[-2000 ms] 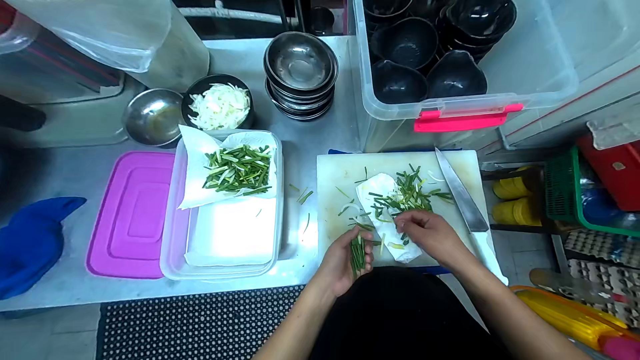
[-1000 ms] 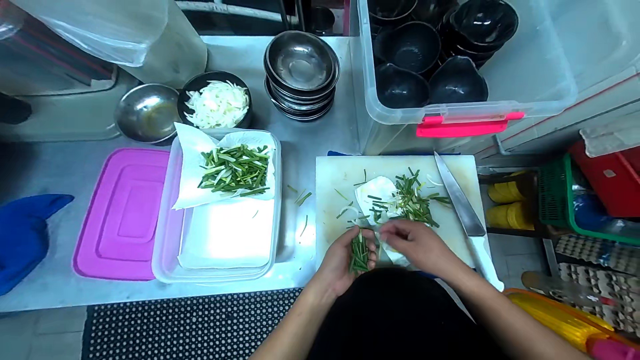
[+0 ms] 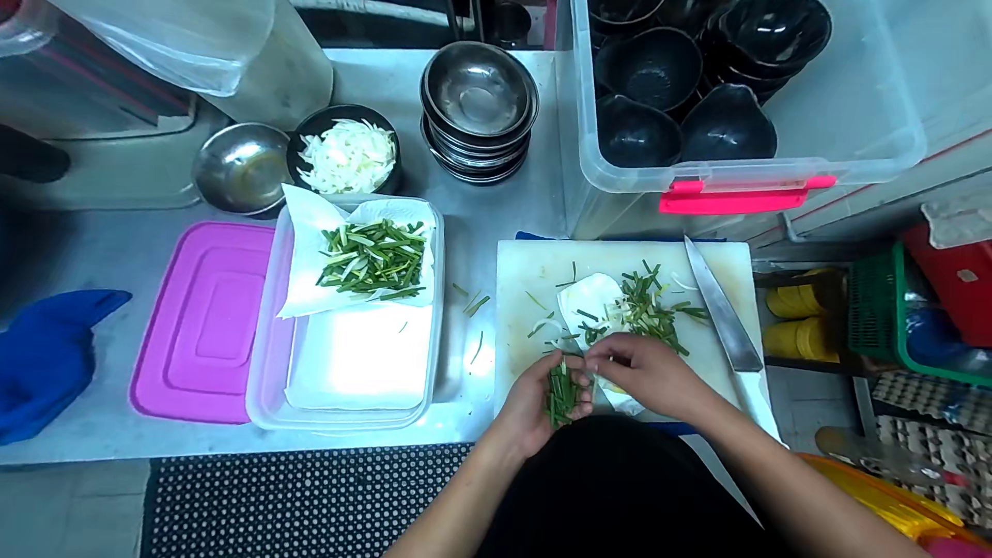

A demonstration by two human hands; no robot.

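Observation:
My left hand [image 3: 535, 403], at the near edge of a white cutting board [image 3: 519, 325], holds a small bunch of cut green stalks [image 3: 561, 395]. Beside it, my right hand [image 3: 639, 368] has its fingertips together near the top of the bunch; whether they pinch a piece is too small to tell. A pile of cut greens [image 3: 651, 310] lies on the board, partly over white paper [image 3: 589, 298]. A kitchen knife [image 3: 725, 310] rests along the board's right side. To the left, a clear plastic container [image 3: 267, 387] holds more cut greens [image 3: 376, 260] on white paper.
Left of the container lie its pink lid [image 3: 205, 322] and a blue cloth [image 3: 46, 356]. Behind stand a black bowl of sliced onion [image 3: 349, 157], a metal bowl [image 3: 242, 167] and stacked metal bowls [image 3: 479, 93]. A clear bin [image 3: 589, 182] with black bowls stands beyond the board.
In the earliest frame my right hand was over the greens pile; it has since drawn in beside my left hand. My left hand has kept its bunch of greens.

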